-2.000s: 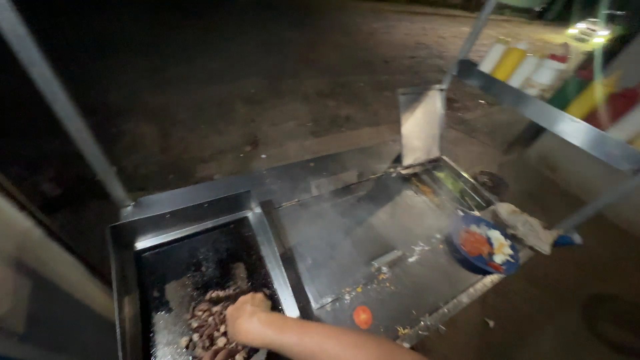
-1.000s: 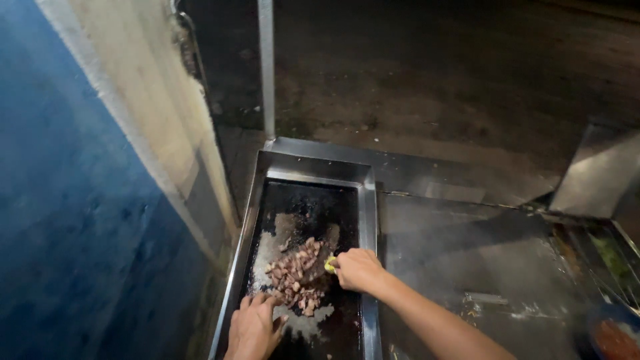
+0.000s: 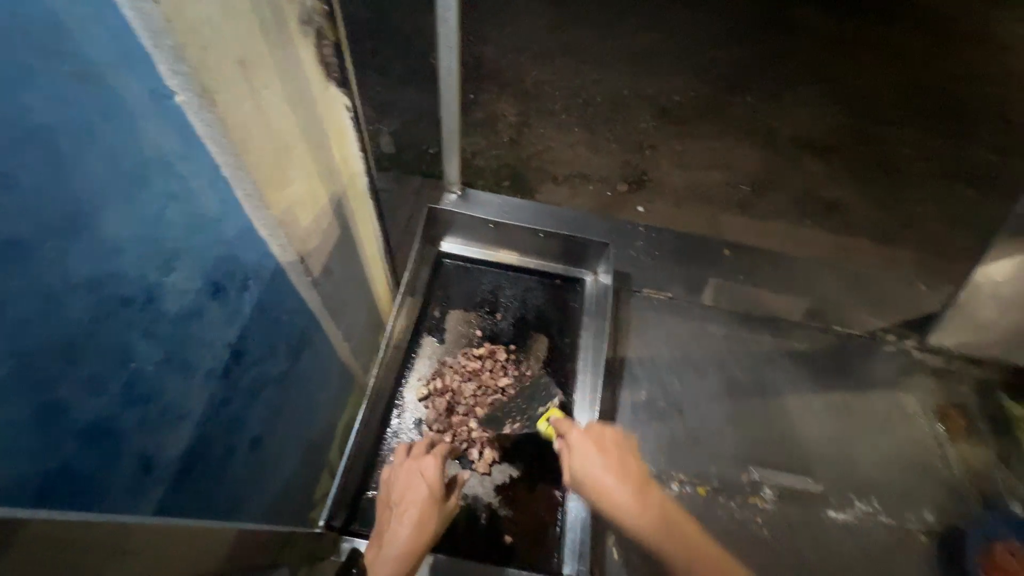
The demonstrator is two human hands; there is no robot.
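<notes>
Chopped meat [image 3: 472,388] lies in a heap on a dark griddle [image 3: 512,292] with raised steel walls. My right hand [image 3: 604,460] grips the yellow handle [image 3: 550,423] of a broad metal scraper [image 3: 524,404], whose blade rests against the right side of the heap. At the heap's lower left is my left hand [image 3: 420,488], fingers spread and fingertips close to the meat; nothing shows in it, and whether it touches the pieces cannot be told.
A blue and cream wall [image 3: 200,280] stands close on the left. A steel post [image 3: 450,104] rises behind the griddle. To the right is a flat metal surface [image 3: 768,384] with food scraps; a blue dish [image 3: 996,544] is partly visible at the lower right corner.
The view has swung left since two seconds ago. My left hand, out of view then, is now beside the meat. Since one second ago, the scraper's blade has come into plain view against the heap.
</notes>
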